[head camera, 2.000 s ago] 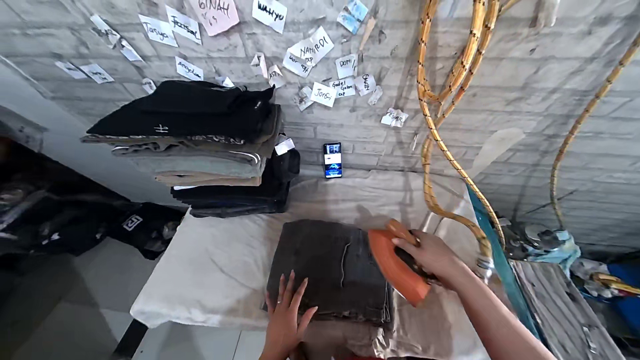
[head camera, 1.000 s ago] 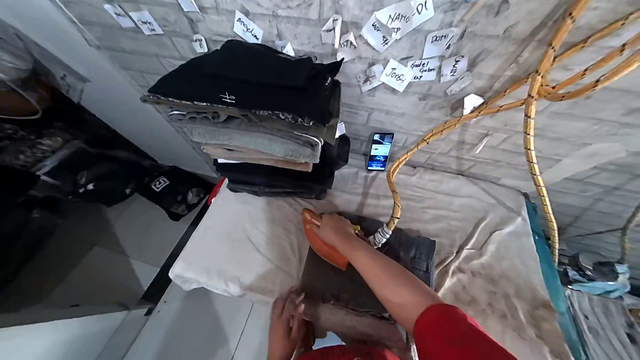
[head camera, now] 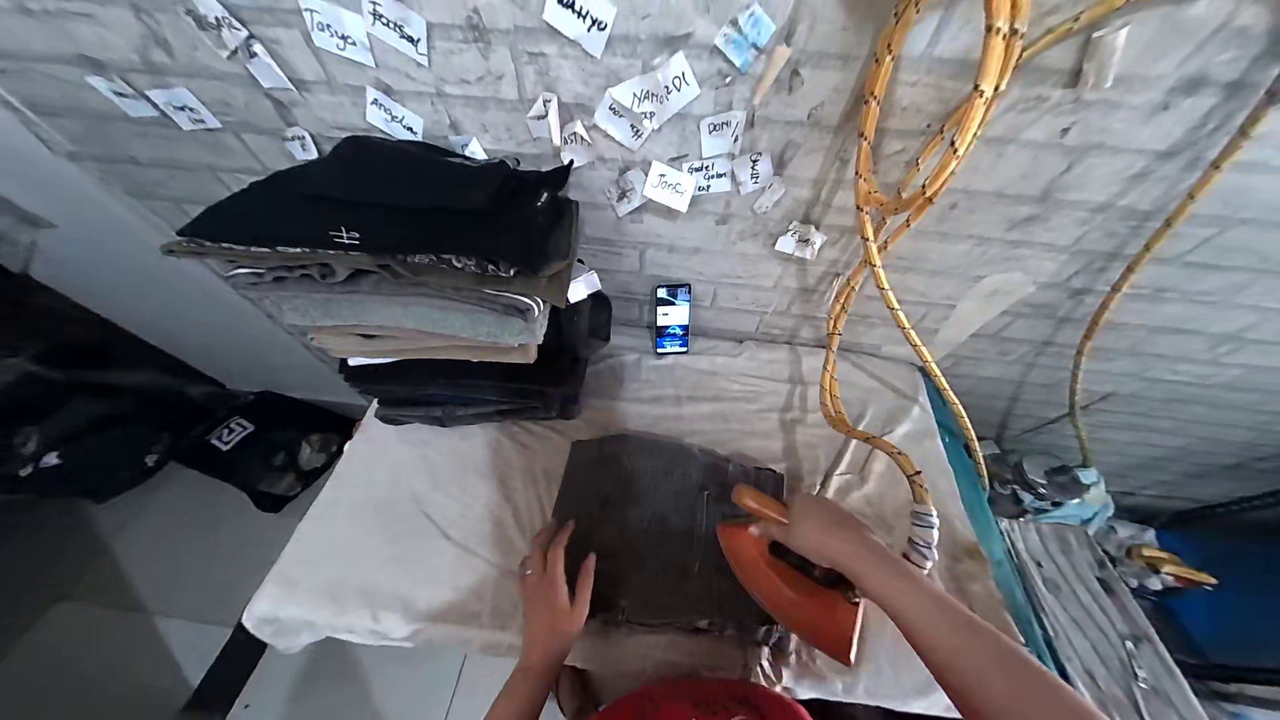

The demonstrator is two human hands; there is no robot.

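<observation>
A folded dark grey garment (head camera: 650, 530) lies on the cloth-covered ironing table (head camera: 430, 530). My right hand (head camera: 825, 535) is closed round the handle of an orange clothes iron (head camera: 785, 590), which is at the garment's right edge, partly over the cloth. Whether its soleplate touches down I cannot tell. My left hand (head camera: 555, 590) rests with spread fingers on the garment's left edge, holding nothing. A yellow-orange cord wrapped in white near its end (head camera: 922, 535) runs down beside my right wrist.
A tall stack of folded clothes (head camera: 400, 300) stands at the back left. A lit phone (head camera: 673, 318) leans against the brick wall, where paper slips bearing writing are stuck. Looped yellow-orange cords (head camera: 870, 200) hang at the right. Dark bags (head camera: 260, 450) lie lower left, and grey slatted boards (head camera: 1090, 610) stand right.
My right hand has moved the iron from the garment's upper left to its right edge. My left hand, near the lower edge one second ago, is now at the left edge with fingers spread.
</observation>
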